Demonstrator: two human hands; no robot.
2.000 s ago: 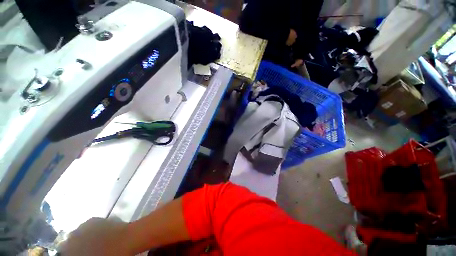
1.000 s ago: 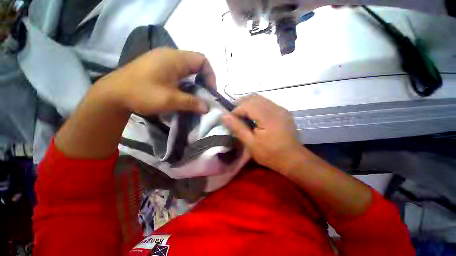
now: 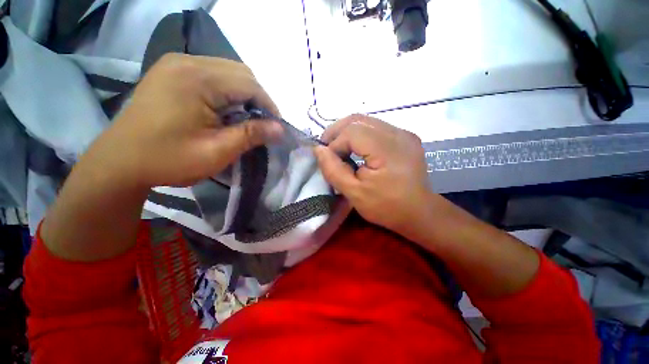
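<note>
A garment piece [image 3: 285,192] of white and grey cloth with dark textured bands hangs over the front edge of the machine table, above my lap. My left hand [image 3: 203,117] pinches its upper edge between thumb and fingers. My right hand [image 3: 373,167] pinches the same edge a little to the right. A short stretch of dark edge runs taut between the two hands. The fingertips partly hide the edge. The piece is in front of and left of the presser foot [image 3: 364,8], away from it.
A dark cylindrical attachment [image 3: 409,27] stands beside the presser foot. Scissors [image 3: 601,82] lie at the right on the machine bed [image 3: 462,71]. A ruler strip [image 3: 526,151] runs along the table edge. More cloth [image 3: 64,106] is piled left. A red crate [image 3: 167,284] with scraps is below.
Since one second ago, both hands still hold the garment edge, now stretched straighter between them. The left hand appears slightly farther left. Two seconds ago the view faced the crates at the right.
</note>
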